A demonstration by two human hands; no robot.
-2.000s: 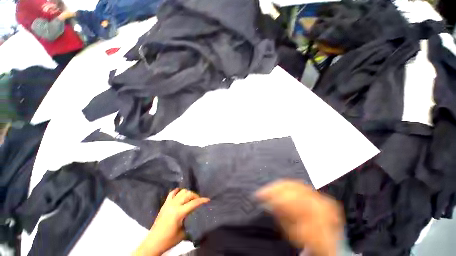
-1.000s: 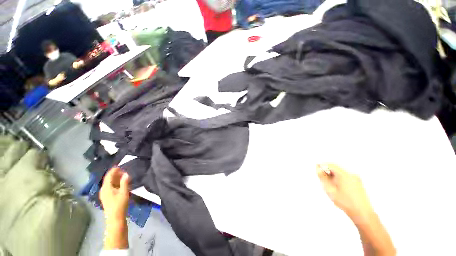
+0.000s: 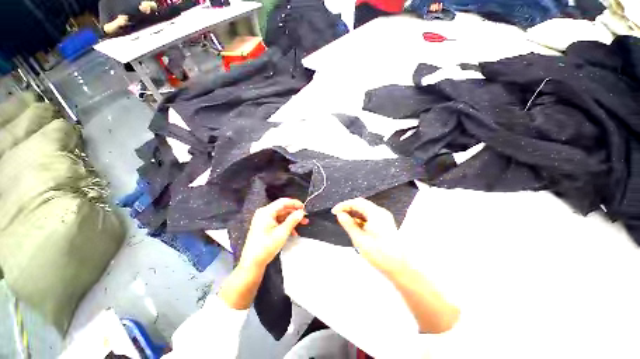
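A dark garment piece with pale flecks (image 3: 351,175) lies at the left edge of the white table (image 3: 449,266), with a narrow dark part hanging over the edge. My left hand (image 3: 274,231) has its fingertips pinched at the garment's edge. A thin pale thread (image 3: 322,184) curves up from those fingertips against the dark cloth. My right hand (image 3: 365,223) is close to the right of it with its fingers curled; whether it holds something small cannot be told. The two hands do not touch.
Dark garments (image 3: 547,126) are heaped at the far right, and more (image 3: 231,105) lie at the left. A red item (image 3: 436,37) lies on the far tabletop. Green stuffed sacks (image 3: 63,224) and a blue-edged bin (image 3: 144,340) stand at left. A person's hands (image 3: 118,23) show at a far table.
My hands have come together from far apart, over the dark garment. My left hand now pinches at its edge and a pale thread shows. The view has shifted.
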